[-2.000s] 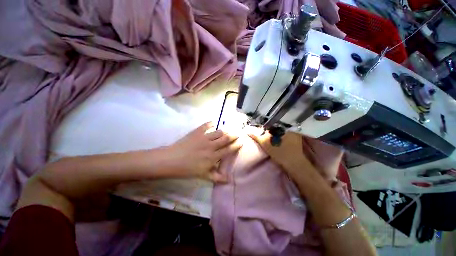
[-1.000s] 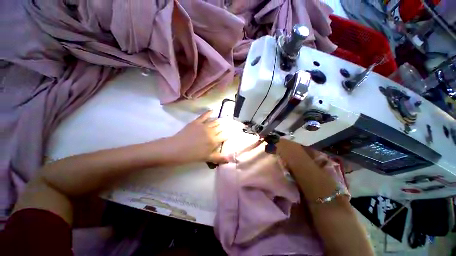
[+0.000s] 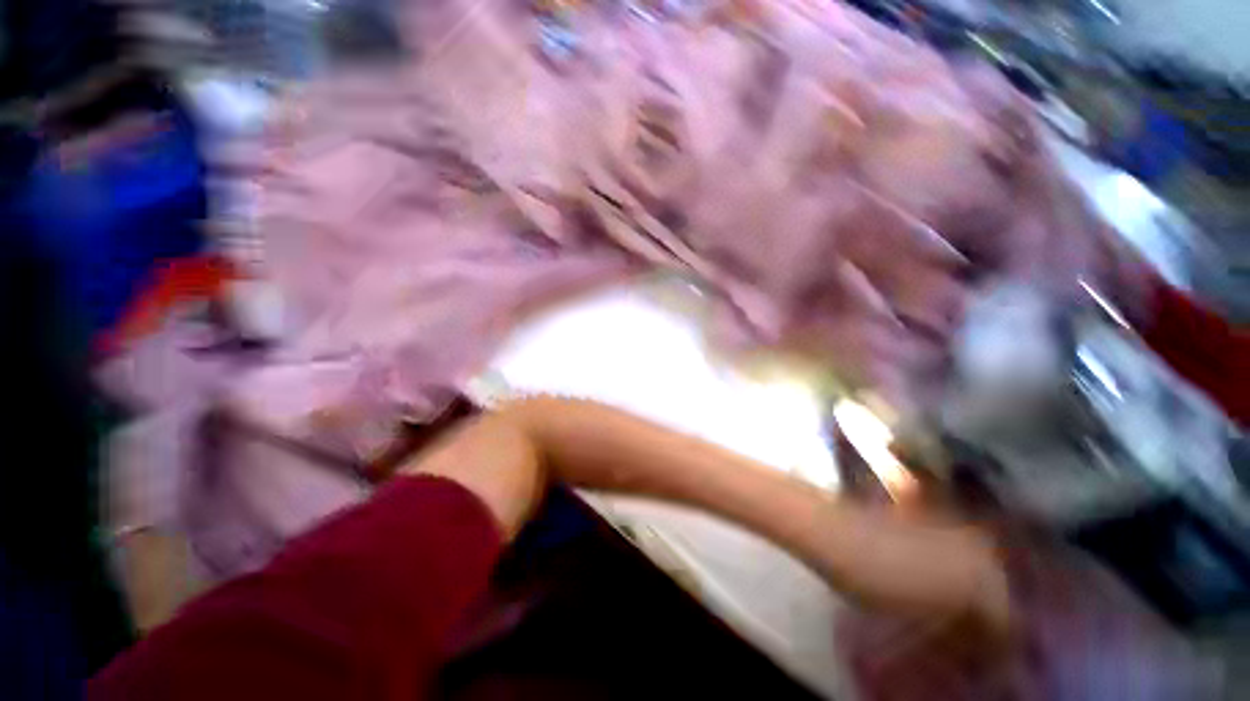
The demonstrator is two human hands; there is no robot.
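Note:
The view is strongly blurred. My left hand [image 3: 946,559] is at the right, at the edge of the dusty-pink garment piece [image 3: 912,651]; its fingers are too blurred to tell their grip. My right hand cannot be made out. The sewing machine [image 3: 1021,349] is a blurred pale shape at the right, its lamp glow beside my left hand. The needle and presser foot cannot be made out.
A large pile of pink cloth [image 3: 768,164] spreads across the far side and left of the white table [image 3: 617,342]. A person in blue [image 3: 130,199] is at the far left. Something red [image 3: 1199,342] shows behind the machine.
The view has swung left and blurred, so the machine and my left hand now appear farther right. My right hand and forearm no longer show clearly.

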